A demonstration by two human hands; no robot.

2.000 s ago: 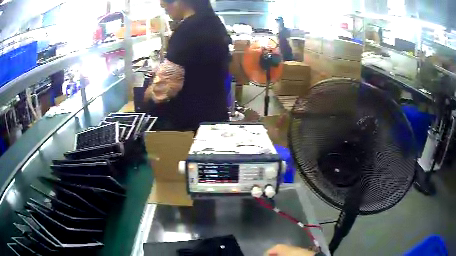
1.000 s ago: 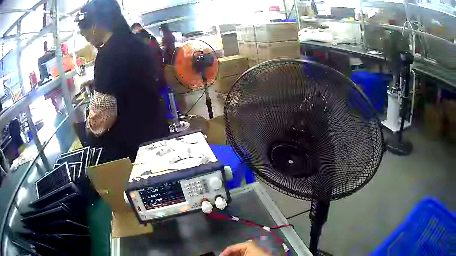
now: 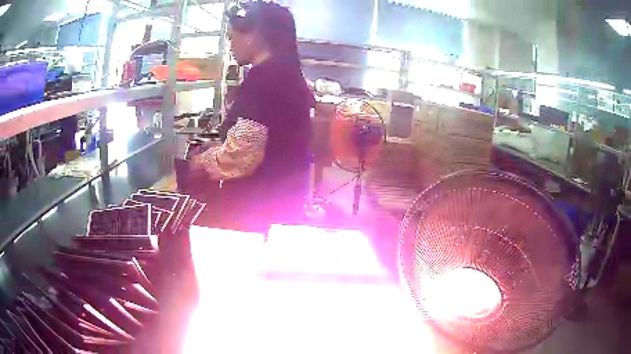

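Note:
A strong white and pink glare covers the lower middle of the view. The bench meter [image 3: 318, 250] shows only as a washed-out pale top; its front and leads are lost in the glare. The row of solar panels [image 3: 104, 297] leans in an overlapping fan at the left, with upright panels [image 3: 119, 220] at its far end. Neither of my hands can be seen; the glare hides the place in front of me.
A washed-out cardboard flap [image 3: 227, 252] stands left of the meter. A black pedestal fan [image 3: 488, 266] stands at the right. Another person [image 3: 273, 131] works beyond the meter. An orange fan [image 3: 358, 135] and stacked cartons [image 3: 453, 138] are farther back.
The view has turned back left and tilted up. A bright glare now covers the meter and tabletop. The hand seen earlier at the lower edge no longer shows.

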